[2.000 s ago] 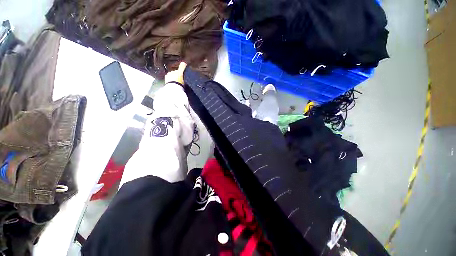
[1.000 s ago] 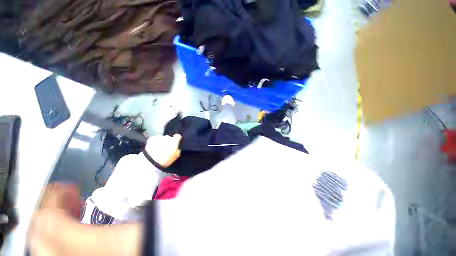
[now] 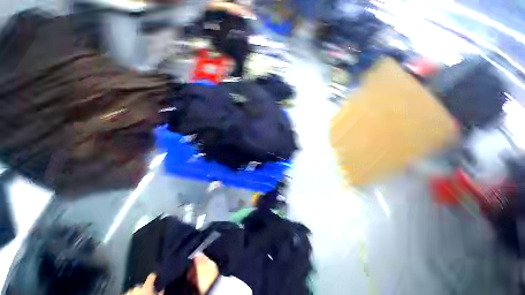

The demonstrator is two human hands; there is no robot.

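The view is strongly blurred. A black garment [image 3: 167,245] lies bunched at the bottom centre, on my lap. My right hand [image 3: 205,275], below a pale sleeve, is at the garment with its fingers curled on the cloth. A thin pale streak shows just above its fingertips; I cannot tell what it is. My left hand [image 3: 145,286] is at the garment's lower left, mostly cut off by the bottom edge. Its grip is hidden.
A blue crate [image 3: 221,177] with black garments [image 3: 242,124] heaped on it stands ahead. Brown garments [image 3: 80,121] are piled at left, beside a white table corner [image 3: 26,207]. A brown board [image 3: 391,124] and a red stool [image 3: 455,189] are at right. A dark tangled heap [image 3: 66,259] lies lower left.
The view has tilted up and turned right. My right hand has come from the lower left to the black garment beside my left hand. The earlier stretched waistband is no longer visible.
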